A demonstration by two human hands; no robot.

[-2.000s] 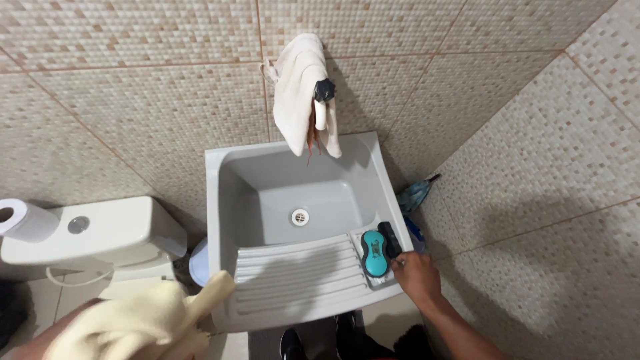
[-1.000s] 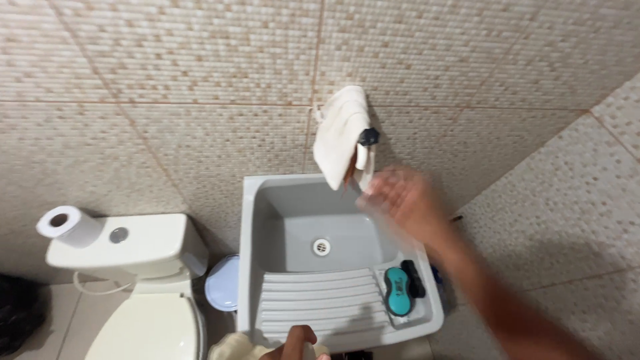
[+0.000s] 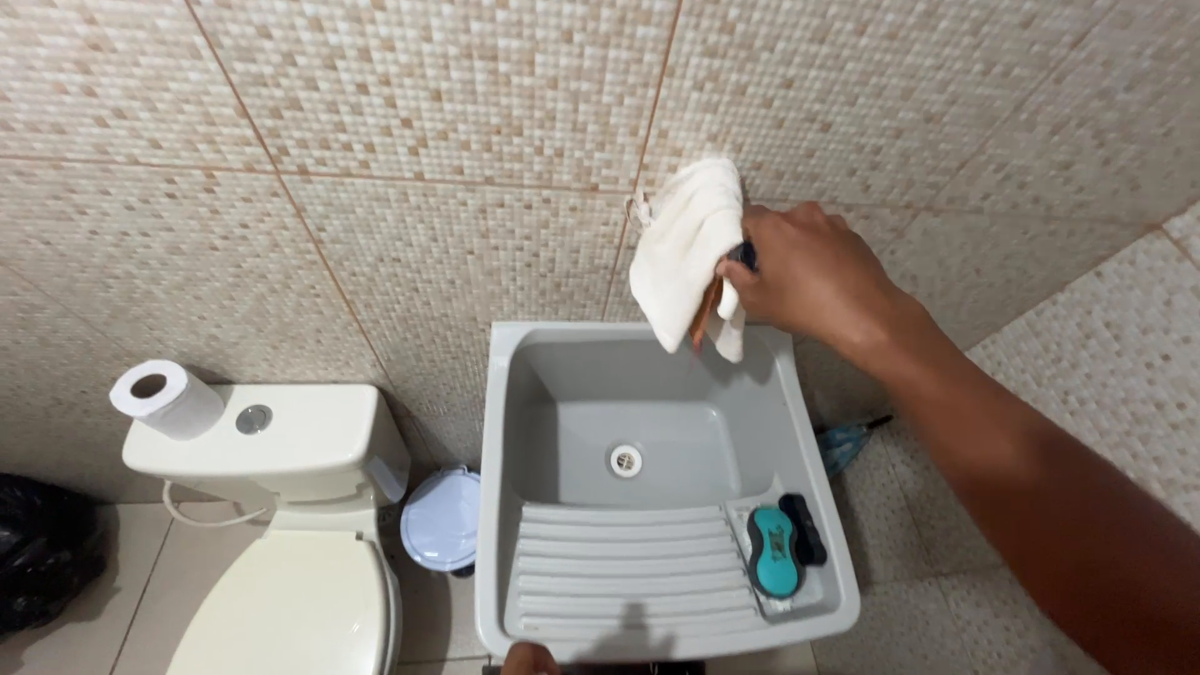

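Observation:
My right hand (image 3: 806, 272) is closed around the dark knob (image 3: 742, 255) of the wall tap, above the back right of a grey plastic laundry sink (image 3: 647, 562). A white cloth (image 3: 689, 244) hangs over the tap, beside my fingers. Only a small part of my left hand (image 3: 530, 658) shows at the sink's front edge; whether it holds anything is hidden. A teal scrubbing brush (image 3: 776, 551) and a black brush (image 3: 803, 530) lie side by side in the sink's front right compartment. No water is seen around the drain (image 3: 625, 460).
Left of the sink stand a lidded light-blue bucket (image 3: 442, 520) and a toilet (image 3: 281, 609), with a toilet paper roll (image 3: 167, 398) on its tank. A black plastic bag (image 3: 47, 553) lies far left. A folded blue umbrella (image 3: 847, 448) is right of the sink, by the tiled wall.
My right hand has moved from the brushes up to the tap knob and closed on it. My left hand, earlier with a pale yellow cloth, is now mostly below the view.

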